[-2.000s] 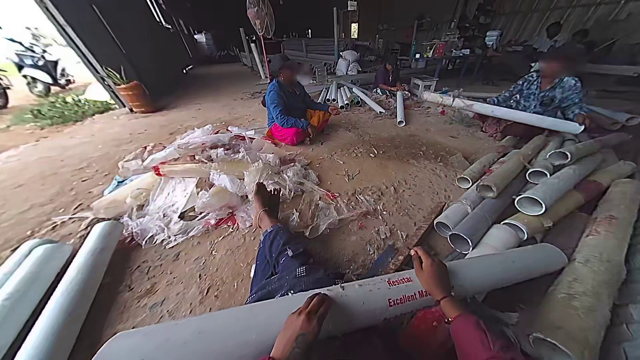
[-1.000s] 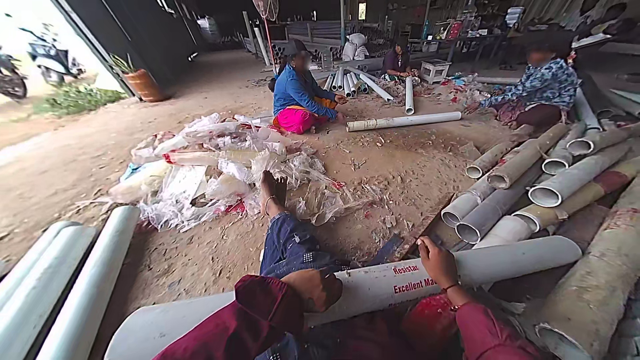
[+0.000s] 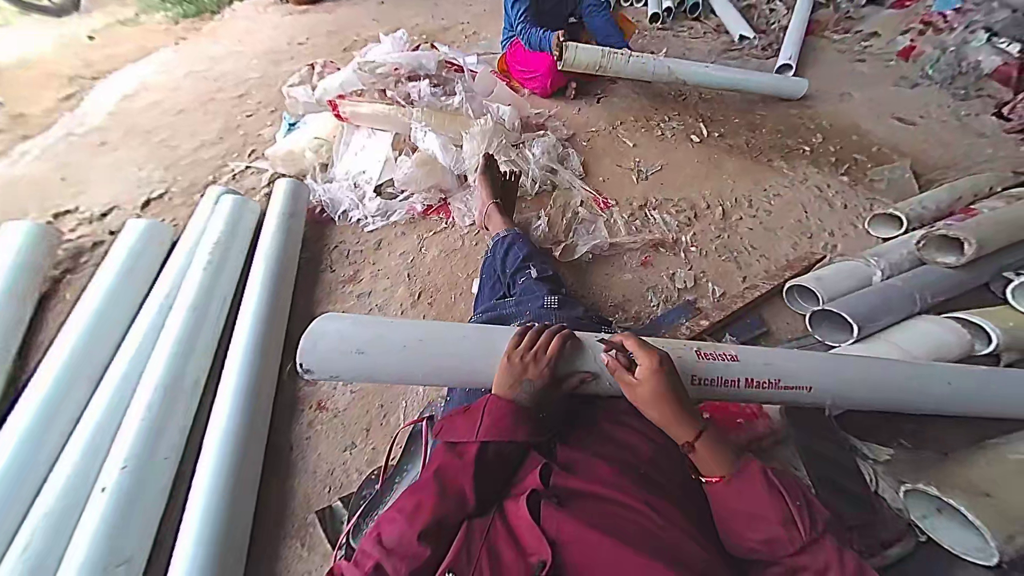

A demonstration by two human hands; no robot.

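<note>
A long pale grey plastic pipe [image 3: 448, 352] with red lettering lies crosswise over my lap and outstretched leg. My left hand [image 3: 540, 362] rests on top of it near the middle, its fingers curled over the far side. Just to the right, my right hand [image 3: 650, 376] pinches a small dark piece [image 3: 612, 346], perhaps a blade, against the pipe's upper surface. What exactly this piece is cannot be told. The right end of the pipe runs out of view.
Several pale pipes [image 3: 240, 360] lie on the ground at left. Hollow pipes [image 3: 880, 300] are stacked at right. Crumpled plastic film [image 3: 424, 144] is heaped by my bare foot [image 3: 496, 192]. Beyond, a seated person [image 3: 536, 48] in blue holds another pipe [image 3: 680, 70].
The view has tilted down strongly. My left arm, crossed over the pipe a second ago, is back on the near side, and my hands are close together. The seated person's pipe end is raised.
</note>
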